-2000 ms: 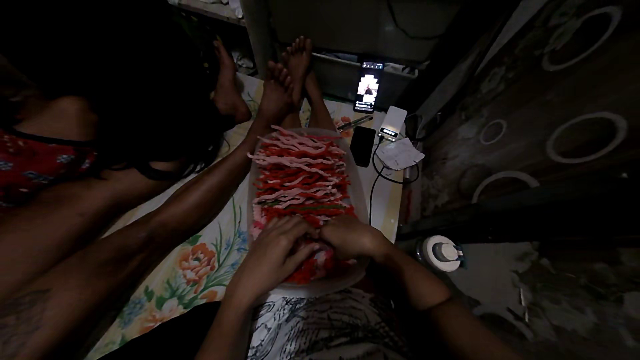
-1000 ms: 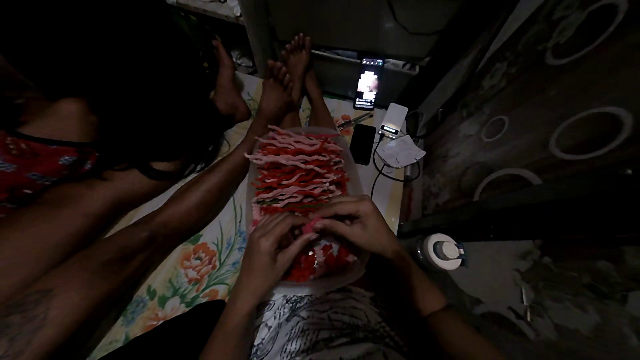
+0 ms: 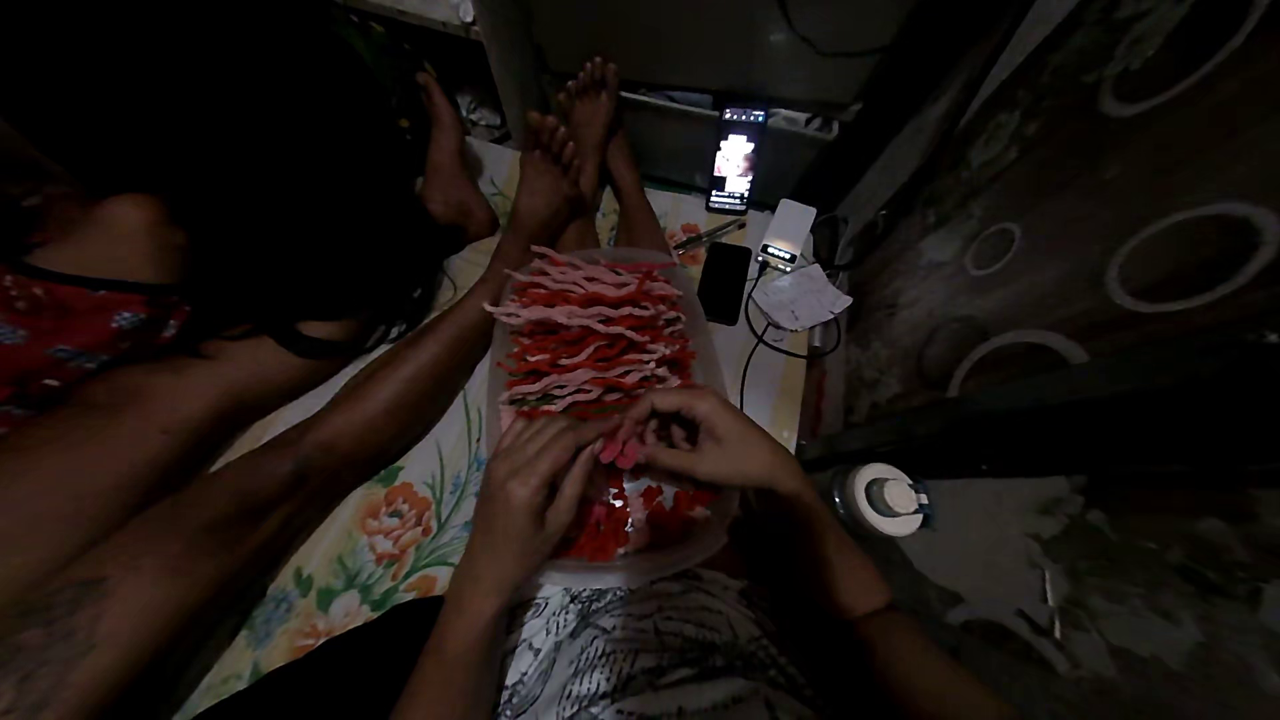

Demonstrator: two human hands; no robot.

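Observation:
A translucent plastic container (image 3: 640, 572) rests at my lap. Wavy pink and red fuzzy strands (image 3: 590, 330) lie crosswise in its far part, and small red and pink pieces (image 3: 620, 515) fill the near end. Above the near part, my left hand (image 3: 535, 480) and my right hand (image 3: 715, 440) meet, their fingertips on a small pink piece (image 3: 622, 450). The right thumb and index finger pinch its right side; the left fingers touch its left side. My hands hide part of the strands beneath.
Beyond the container stand a lit phone (image 3: 737, 160), a dark phone (image 3: 724, 284), a white power bank (image 3: 788, 232) with a cable, pens (image 3: 710, 236) and a crumpled paper (image 3: 802, 298). Another person's legs (image 3: 380, 420) stretch along the left over a floral cloth (image 3: 395, 530). A round white-lidded container (image 3: 885, 500) is at right.
My hands, lower over the near pieces two seconds ago, are now raised a little with the fingertips together at a pink piece. The fingers of my right hand have spread and curled.

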